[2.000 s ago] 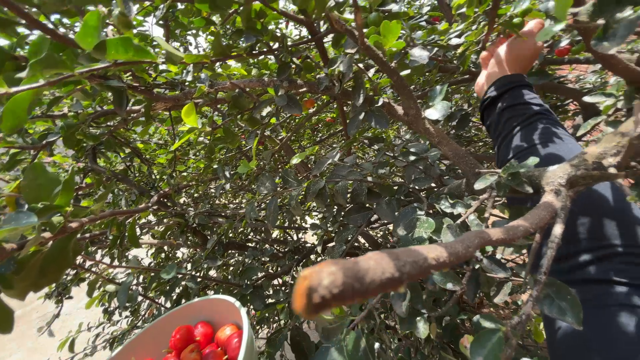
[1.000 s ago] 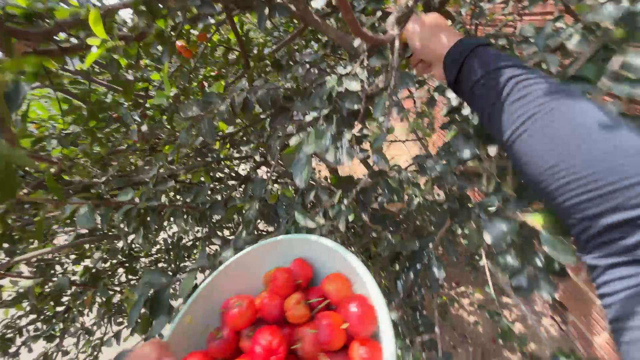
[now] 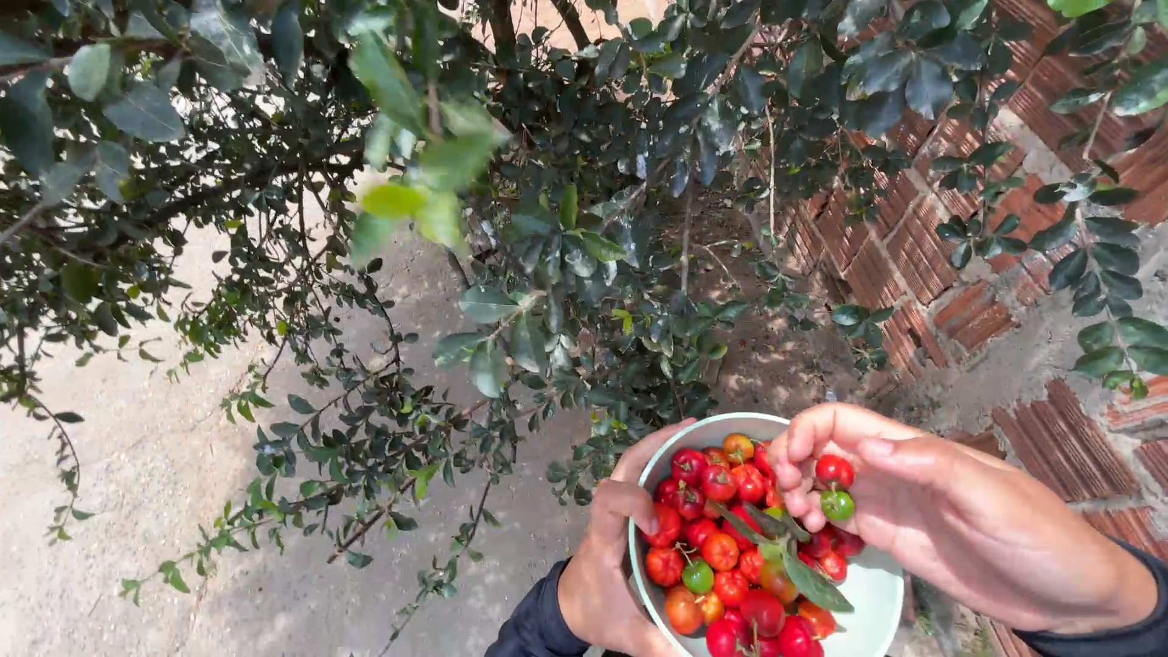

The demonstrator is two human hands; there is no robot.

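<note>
A pale green bowl [image 3: 876, 598] at the lower right holds many red acerola cherries [image 3: 721, 550], a green one [image 3: 697, 577] and some green leaves [image 3: 812, 579]. My left hand [image 3: 607, 557] grips the bowl's left rim, thumb over the edge. Over the bowl's right side is my right hand [image 3: 922, 502], palm partly turned up and fingers curled. A red cherry [image 3: 834, 471] and a green cherry [image 3: 837, 505] lie against its palm and fingers. Whether its fingertips touch the fruit in the bowl cannot be told.
Leafy branches [image 3: 538, 274] of the shrub spread across the top and middle, some close to the camera. On the right stands a brick wall [image 3: 912, 246] with mortar joints. Pale concrete ground [image 3: 173, 484] shows at the lower left.
My right hand has come down from the upper branches to the bowl, with two cherries in it. The bowl and my left hand show more fully. The view has swung downward.
</note>
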